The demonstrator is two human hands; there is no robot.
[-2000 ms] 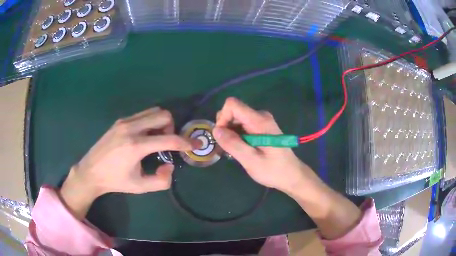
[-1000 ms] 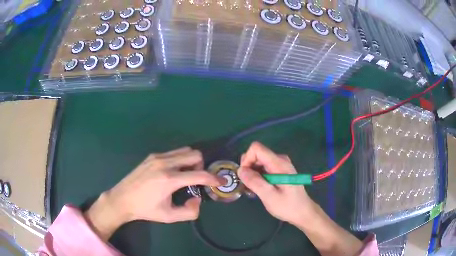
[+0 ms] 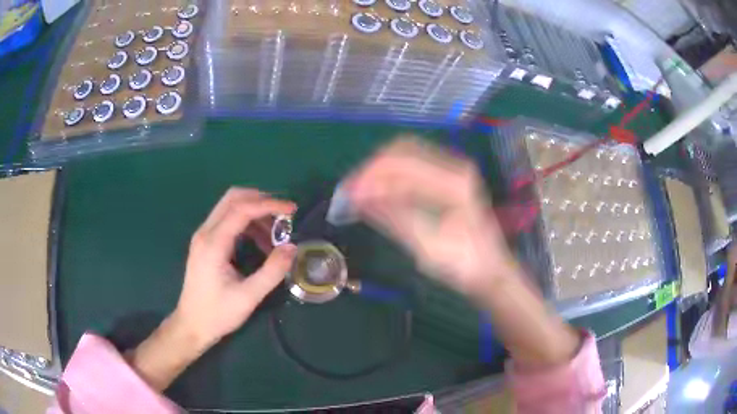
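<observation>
The contact base (image 3: 317, 272) lies on the green mat; its pale centre and brass ring show, with no component on it that I can make out. My left hand (image 3: 242, 263) pinches a round component (image 3: 282, 230) on edge, just above the base's upper left rim. My right hand (image 3: 428, 206) is raised to the right of the base and strongly blurred, with a small pale blurred piece (image 3: 343, 206) at its fingertips; I cannot tell what it is. The probe's green handle cannot be made out. The blurred red lead (image 3: 570, 159) runs up to the right.
A blue terminal (image 3: 378, 292) joins the base's right side, with a dark cable (image 3: 339, 374) looping below. Trays with rows of discs (image 3: 133, 133) stand at the back. A tray (image 3: 602, 214) lies at the right, a brown sheet (image 3: 28, 259) at the left.
My right hand has lifted off the base and moved up. My left hand has come off the component on the base, which no longer shows there. The camera view has shifted.
</observation>
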